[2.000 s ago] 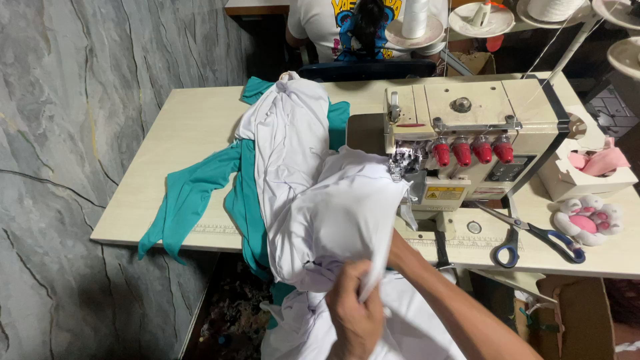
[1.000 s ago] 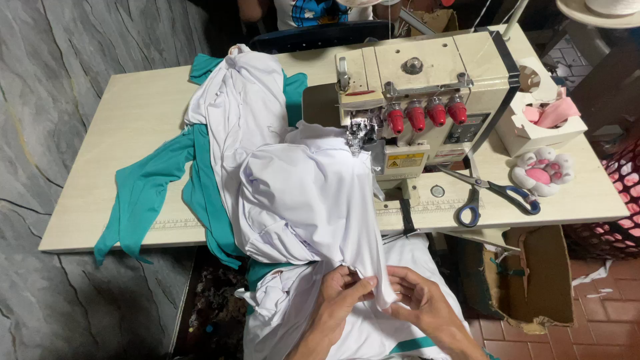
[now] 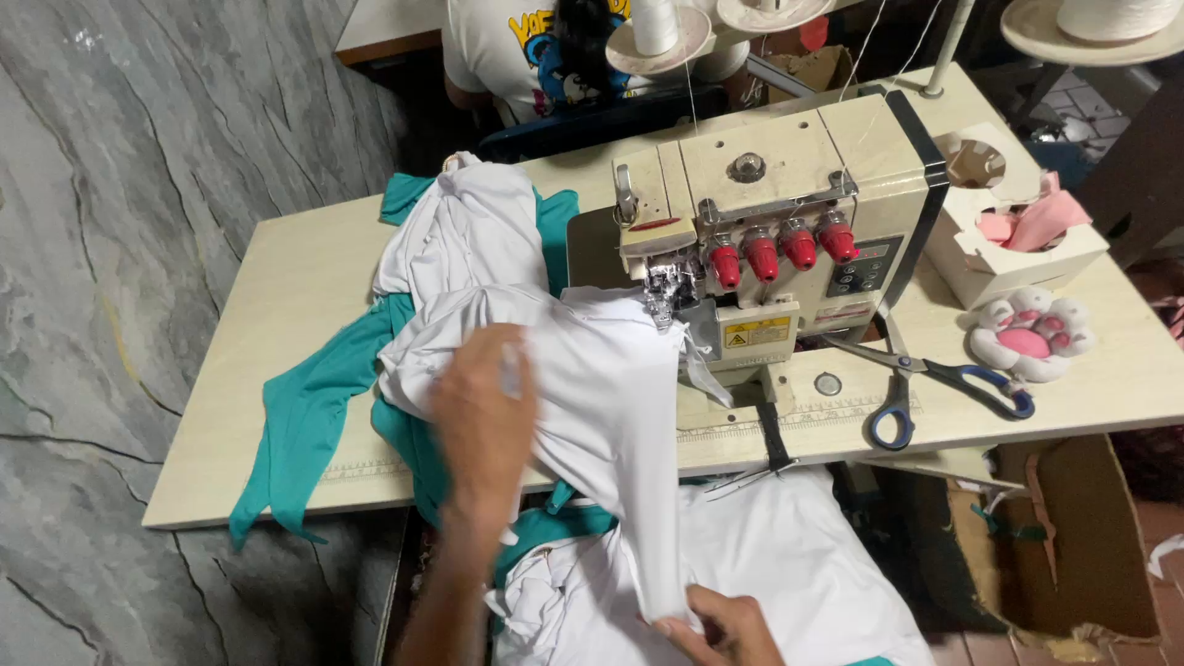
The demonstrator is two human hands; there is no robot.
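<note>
White knit fabric point(image 3: 601, 370) with teal parts point(image 3: 319, 398) lies on the table, its edge under the presser foot point(image 3: 661, 296) of a cream overlock sewing machine point(image 3: 768, 176). My right hand point(image 3: 726, 629) pinches the folded edge of the white fabric below the table's front edge. Blurred, my left hand point(image 3: 490, 407) is over the bunched white fabric left of the foot; whether it grips any cloth cannot be told. More white and teal fabric point(image 3: 777, 546) hangs below the table front.
Scissors point(image 3: 911, 365) with blue-lined handles, a paw-shaped pincushion point(image 3: 1031, 333) and a white box point(image 3: 1017, 254) with pink cloth are right of the machine. Thread cones point(image 3: 655, 26) stand behind it. Another person point(image 3: 504, 55) sits beyond the table. A cardboard box point(image 3: 1082, 546) is below right.
My left hand has moved up and left, away from my right hand, which still holds the fabric edge. A second ago both hands were together at the fabric's lower edge.
</note>
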